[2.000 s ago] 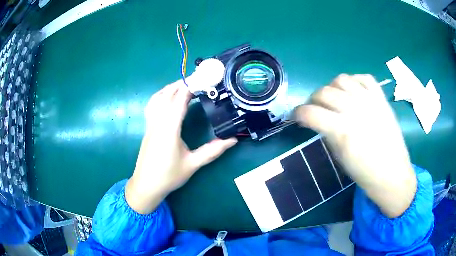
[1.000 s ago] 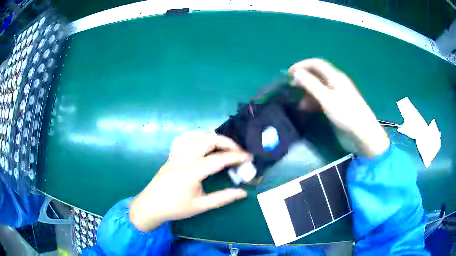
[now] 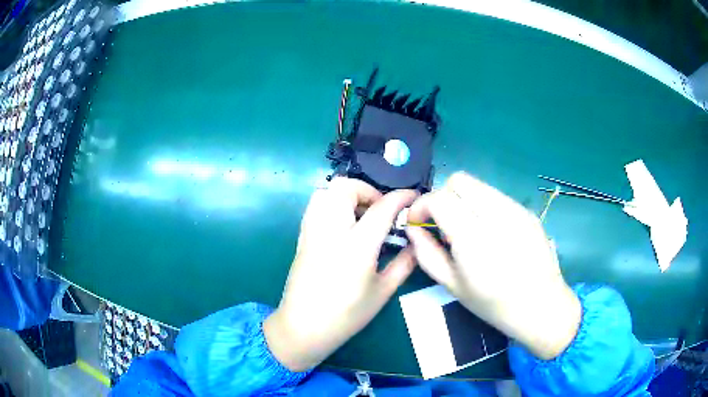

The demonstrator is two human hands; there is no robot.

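The black optical module [image 3: 393, 143] lies on the green mat with its flat side up, a pale round centre showing and a row of black teeth at its far edge. My left hand [image 3: 341, 260] is at the module's near edge, thumb and fingers around a small pale part. My right hand [image 3: 489, 252] pinches a thin yellow wire [image 3: 421, 225] at the same spot. The wire also shows right of that hand. A short multicoloured lead [image 3: 343, 112] with a pale plug stands out at the module's left. The lens is hidden.
Tweezers [image 3: 582, 191] lie at right beside a torn white paper [image 3: 657, 217]. A white liner sheet with black blocks [image 3: 425, 333] lies near the front edge, partly under my right hand. A dotted sheet [image 3: 39, 139] stands at left. A white edge [image 3: 466, 6] runs along the back.
The module, lens up two seconds ago, now lies with its flat side up. My right hand has come in beside my left at the near edge and has taken hold of the yellow wire.
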